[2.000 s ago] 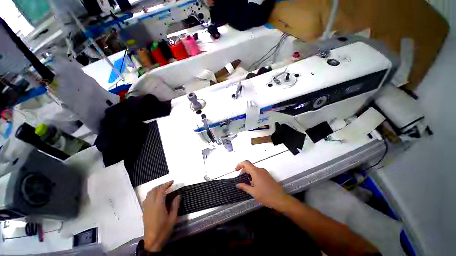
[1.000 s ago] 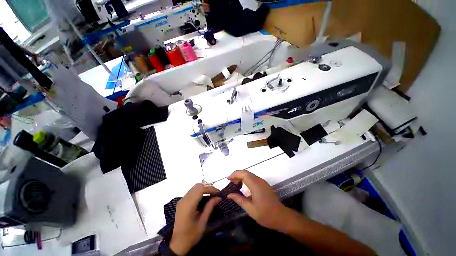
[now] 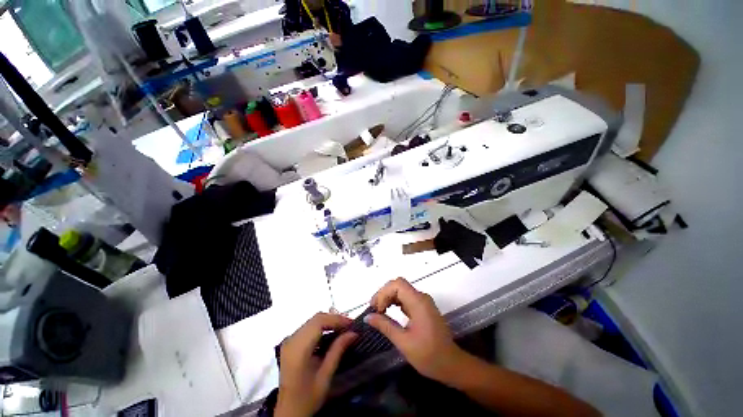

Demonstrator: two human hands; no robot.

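A dark pinstriped fabric piece (image 3: 368, 340) is held in both hands at the table's front edge, in front of the sewing machine. My left hand (image 3: 311, 358) pinches it from the left, partly covering it. My right hand (image 3: 415, 327) pinches its upper edge between thumb and fingers. The two hands are close together, with a short stretch of folded cloth between them. The presser foot and needle area (image 3: 352, 254) is behind the hands, and the cloth is not under it.
The white sewing machine (image 3: 489, 175) spans the back. Black fabric scraps (image 3: 463, 243) and a brown strip (image 3: 419, 246) lie right of the needle. A black cloth bundle (image 3: 200, 236) and another pinstriped piece (image 3: 238, 281) lie left. A grey motor end (image 3: 69, 322) stands far left.
The striped piece lay flat between spread hands, then was gathered up as my left hand moved right beside my right. Since then the hands have shifted only slightly. The camera view has tilted a little.
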